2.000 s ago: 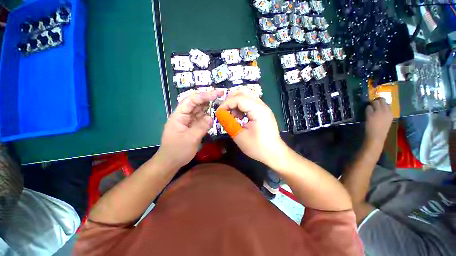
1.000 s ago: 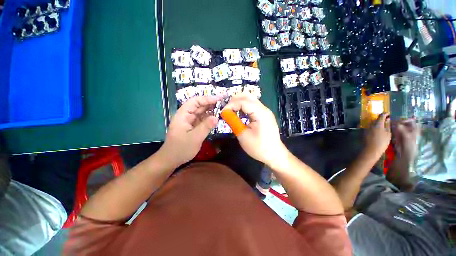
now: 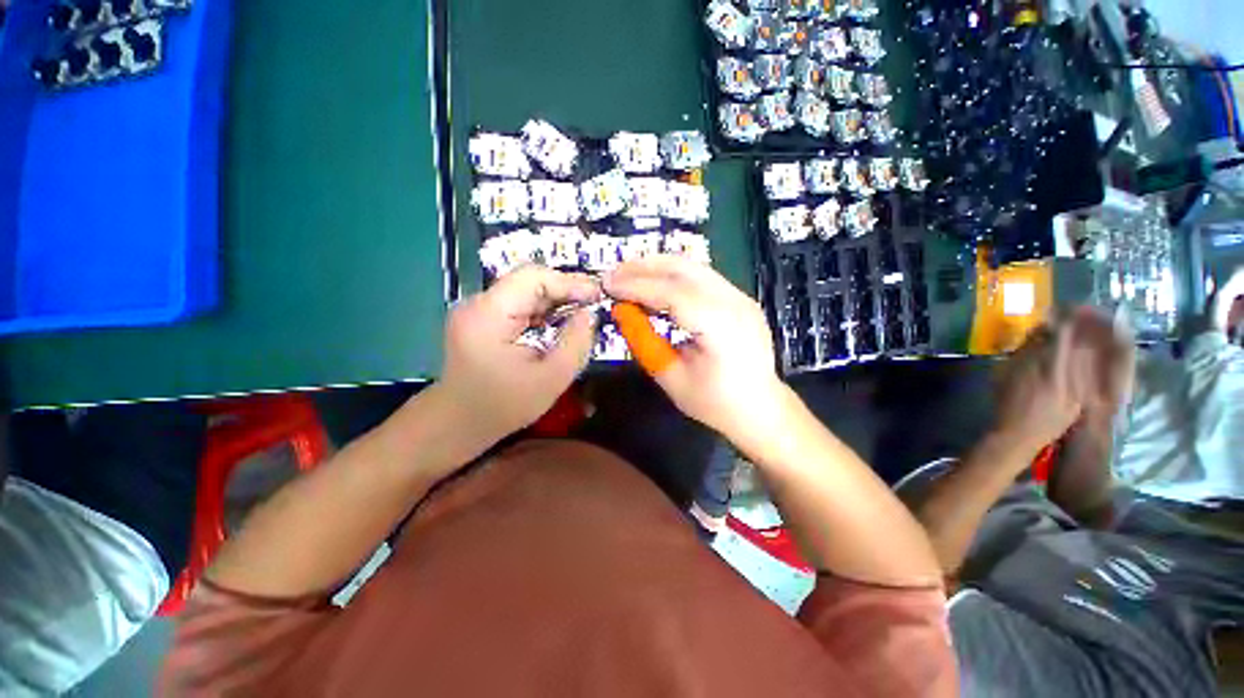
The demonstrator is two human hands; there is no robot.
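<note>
My left hand and my right hand meet at the fingertips above the near rows of a black tray. They pinch a small part, mostly hidden by the fingers. A bright orange stub lies along my right thumb; I cannot tell whether it is a finger cover or a tool handle. Whitish device modules stand in rows in the tray, with a dark gap in the far row. The nearest rows are partly covered by my hands.
A blue bin with dark and silver units is at left. A module tray and a partly filled black tray are at right. Beyond are loose black parts, an orange fixture and a neighbour's blurred hands.
My fingertips have closed together around the small part, and my left fingers are more curled. The view has shifted slightly. The neighbour's hands came together and off the orange fixture.
</note>
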